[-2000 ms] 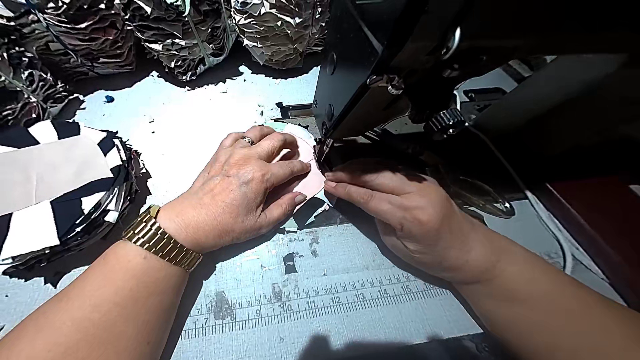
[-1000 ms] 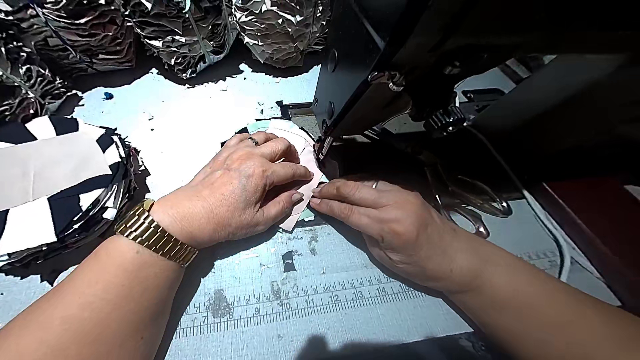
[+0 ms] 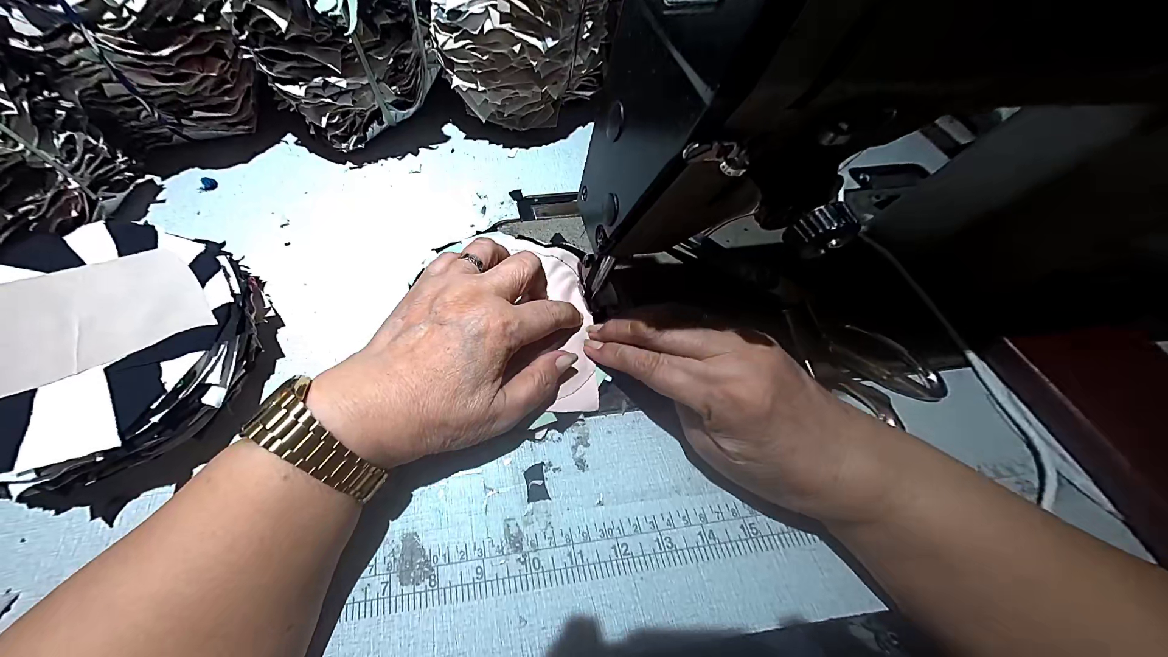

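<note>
Pale pink fabric (image 3: 578, 394) lies in a layered round piece at the needle area of a black sewing machine (image 3: 671, 137). My left hand (image 3: 465, 338), with a ring and a gold-coloured watch at the wrist, presses flat on top of the piece, fingers bent. At the piece's right edge, just in front of the presser foot (image 3: 598, 274), my right hand (image 3: 730, 392) has thumb and index fingertips close together on the fabric edge. White and green cloth shows around the pink. The underside of the piece is hidden.
A stack of round black-and-white patchwork pieces (image 3: 173, 365) lies at the left. Tied bundles of fabric scraps (image 3: 338, 73) line the back. Scissors (image 3: 881, 365) rest in shadow right of the machine, near a white cable (image 3: 1013, 420). A printed ruler scale (image 3: 584, 547) runs along the front.
The fabric under my left hand has shifted and turned at the needle, its pink part lying differently. Both hands stay on it, with small shifts of the right hand.
</note>
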